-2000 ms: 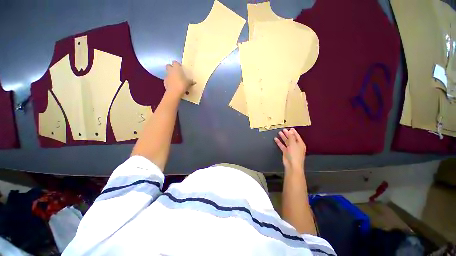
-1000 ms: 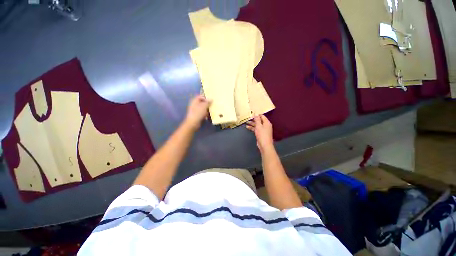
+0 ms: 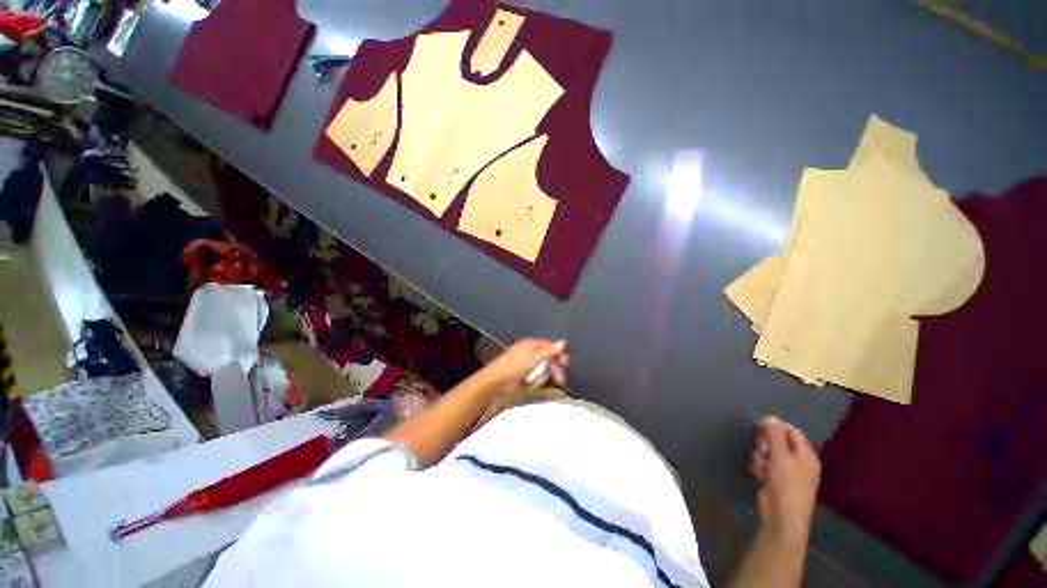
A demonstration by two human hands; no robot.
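My left hand (image 3: 534, 363) is closed around a small white piece, which looks like tailor's chalk (image 3: 540, 370), over the table's near edge. My right hand (image 3: 786, 459) is low at the right with curled fingers, below the loose pattern pile (image 3: 855, 270) and not touching it. I cannot tell if it holds anything. The centre body pattern (image 3: 465, 115), two side panel patterns (image 3: 365, 129) (image 3: 514, 207) and the narrow placket pattern (image 3: 497, 44) lie on a maroon fabric piece (image 3: 591, 172).
The grey table (image 3: 654, 310) runs diagonally. Another maroon piece (image 3: 241, 57) lies at the far left, and a larger one (image 3: 976, 368) lies partly under the pile at the right. Below the near edge are fabric scraps, a red item (image 3: 258, 473) and a white surface (image 3: 207, 448).
The view has swung left. Both hands have left the card pile; my left hand has moved away to the table edge and now shows a white piece. The separate card seen earliest is no longer apart.
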